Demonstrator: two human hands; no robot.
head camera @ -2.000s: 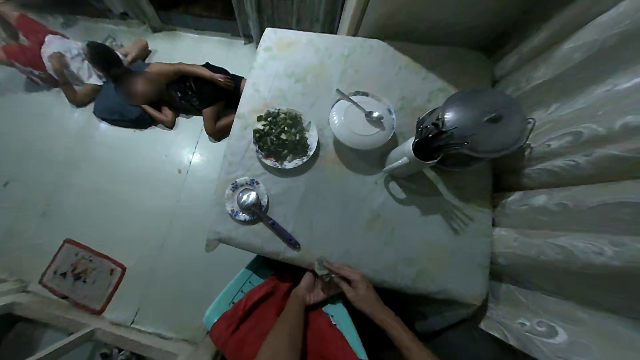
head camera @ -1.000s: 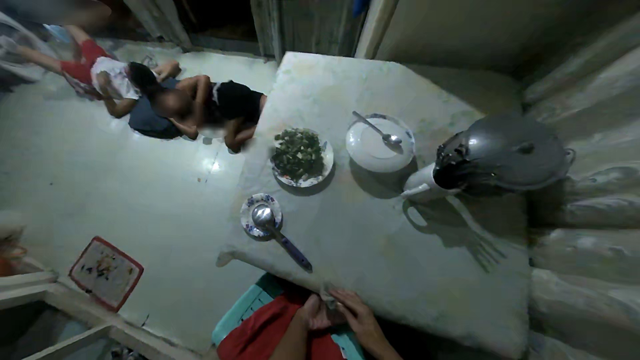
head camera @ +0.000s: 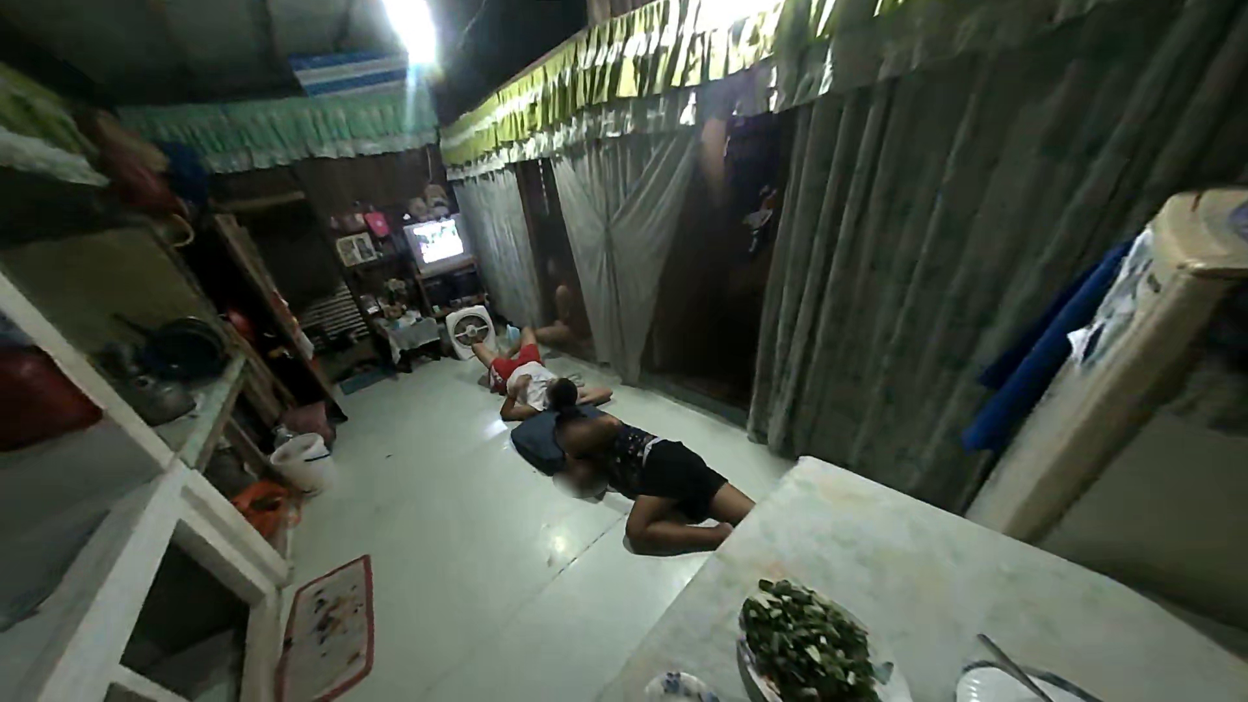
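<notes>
Neither my left hand nor my right hand shows in the present view, so what they hold or touch is hidden. At the lower right, chopped green vegetables (head camera: pixel 807 639) lie heaped on a plate (head camera: pixel 892 681) on the table. Left of it, the rim of a small blue-patterned dish (head camera: pixel 680 687) is cut by the bottom edge. To the right, part of a white plate (head camera: pixel 990 685) appears, with the handle of a metal utensil (head camera: pixel 1014 667) across it.
The table (head camera: pixel 936 546) fills the lower right. Two people (head camera: pixel 673 483) (head camera: pixel 531 385) lie on the tiled floor beyond it. A bordered mat (head camera: pixel 329 629) lies at lower left, near a white frame (head camera: pixel 219 536). A fan (head camera: pixel 471 330) and a lit television (head camera: pixel 436 242) stand farther back.
The view has swung up and left, toward the room. My two hands, together at the table's near edge before, are out of frame, as are the kettle and the ladle.
</notes>
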